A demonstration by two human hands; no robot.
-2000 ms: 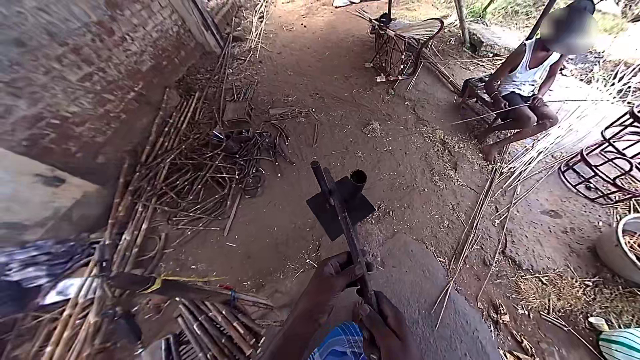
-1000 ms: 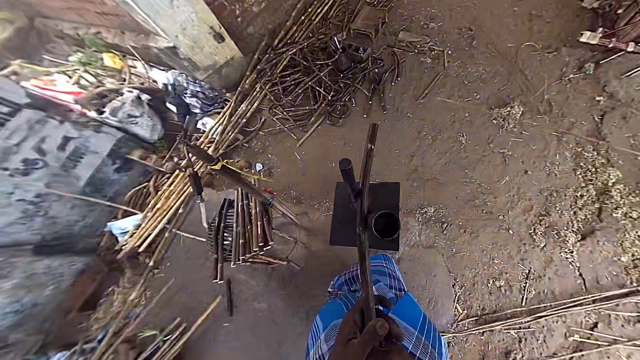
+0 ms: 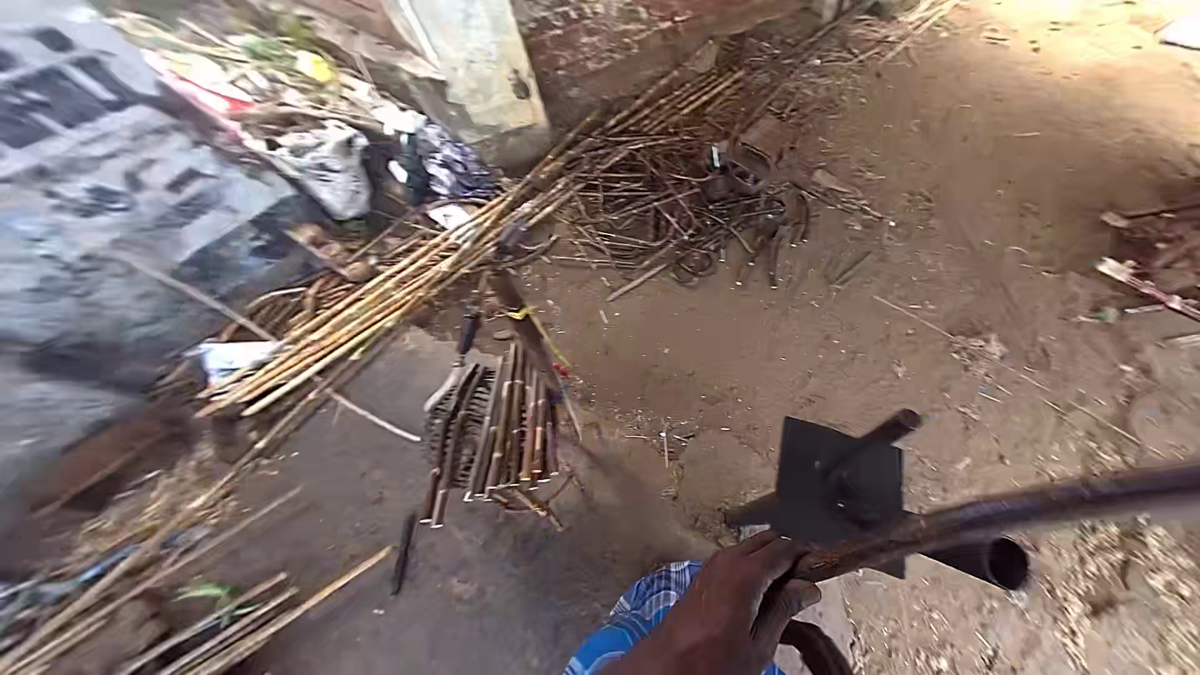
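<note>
My left hand (image 3: 727,600) enters from the bottom, its fingers closed around a dark brown cane pole (image 3: 1031,502). The pole reaches up and right from the hand to the right edge. A dark curved piece (image 3: 818,647) shows just below the hand; whether it belongs to the pole is unclear. Behind the pole stands a black square metal plate (image 3: 806,483) with a thin upright tube (image 3: 891,429) and a wider open pipe (image 3: 1005,562). My right hand is not in view. Blue checked cloth (image 3: 647,609) lies beside the left hand.
To the left, a bundle of short cane pieces (image 3: 516,422) lies near a dark-handled tool (image 3: 467,333). Long canes (image 3: 375,323) run diagonally toward the wall. A heap of bent canes (image 3: 656,206) lies farther back. A short dark rod (image 3: 404,553) rests on the ground.
Two seconds ago both hands held the pole; now only the left hand shows. The pole, nearly upright in view one second ago, now slants right. The view has swung left.
</note>
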